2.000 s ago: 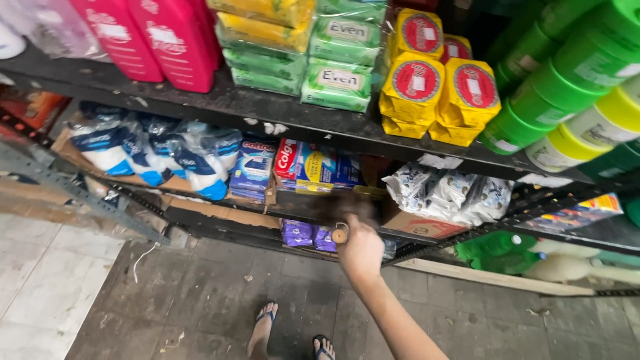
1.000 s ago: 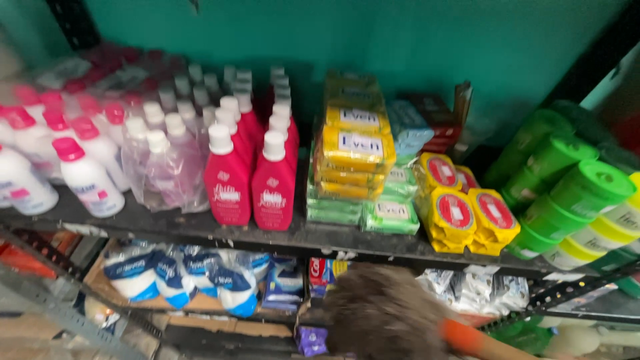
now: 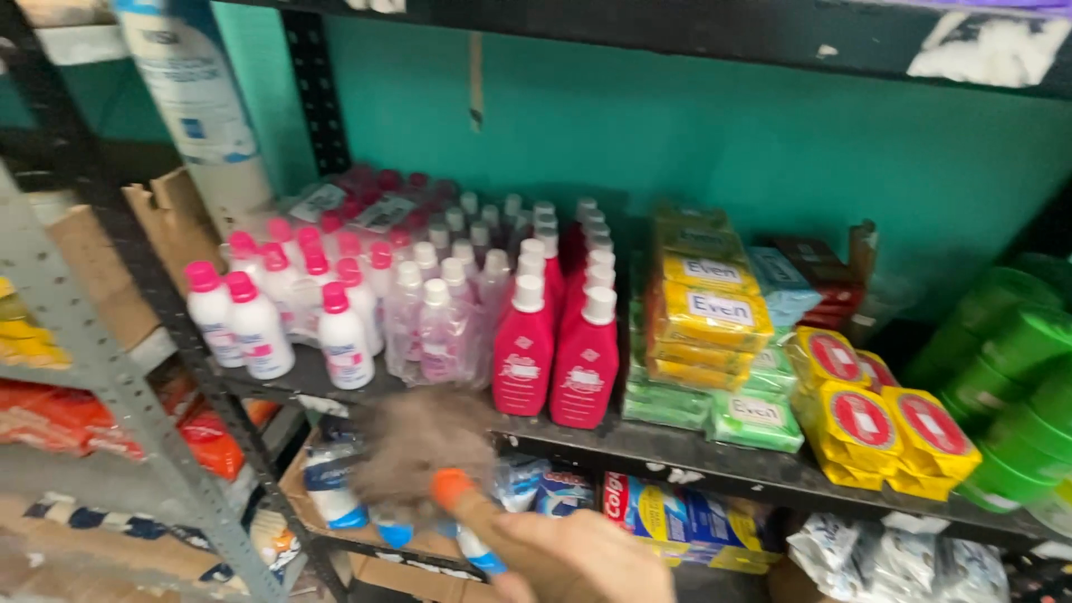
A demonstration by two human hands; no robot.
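At the lower middle, my right hand is closed around the wooden handle of a feather duster. The duster has a blurred grey-brown head and an orange collar. Its head is in front of the shelf edge, just below white bottles with pink caps and clear wrapped bottles. Right of it stand red-pink bottles with white caps. Farther right are stacked yellow soap packs, green soap packs and yellow packets with red ovals. My left hand is not in view.
The black metal shelf runs across the view, with another shelf above. Toothpaste boxes and silvery packets lie below. Green tubs stand at the right. A perforated grey upright is at the left.
My right hand and the duster have moved from the lower shelf to the left along the shelf with bottles. The view has tilted up and turned left.
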